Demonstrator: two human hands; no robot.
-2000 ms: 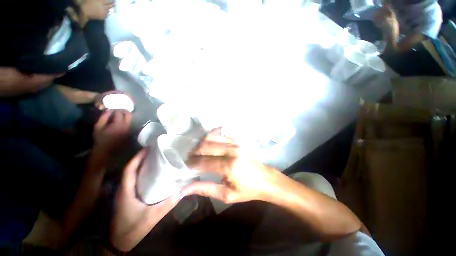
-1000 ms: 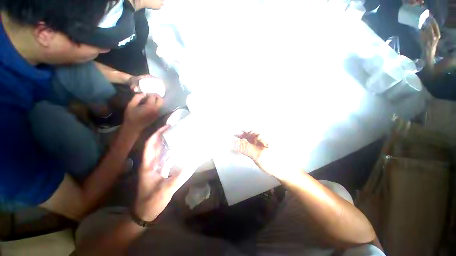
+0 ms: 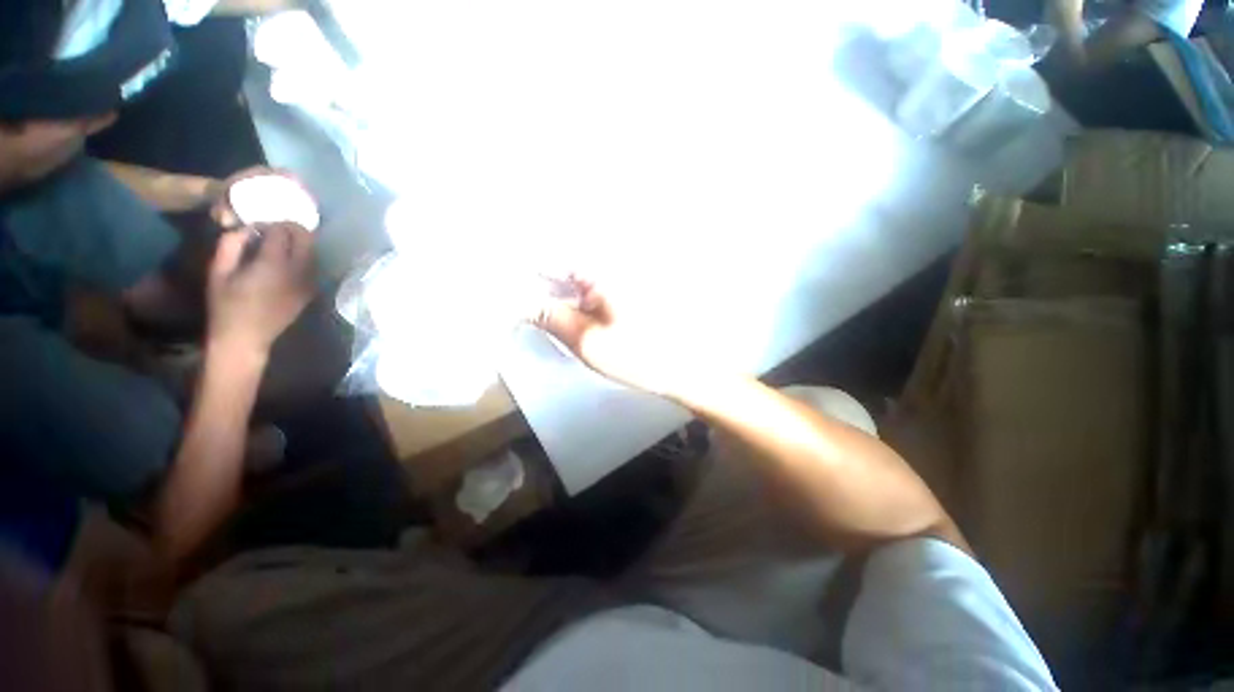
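Note:
My right hand [image 3: 578,314] reaches in from the lower right over the bright table. Its fingers are partly curled and washed out by glare, so I cannot tell whether they hold anything. My left hand is not in view. Blown-out white cups [image 3: 433,331] lie at the near left table edge, left of my right hand, with clear crinkled film [image 3: 363,304] at their left side. Their exact number and shape are lost in the glare. A white sheet corner [image 3: 589,426] hangs below my right wrist.
A person in a dark cap at the left holds a white cup [image 3: 275,202]. Clear cups [image 3: 947,88] stand at the far right of the table. Brown cartons [image 3: 1056,433] stand at the right. A small open carton [image 3: 453,439] with a whitish wad [image 3: 490,484] is below the table.
My left hand, earlier at the cups and then raised at the left, has left the picture. The camera view has shifted. Film-wrapped cups now show at the near left table edge.

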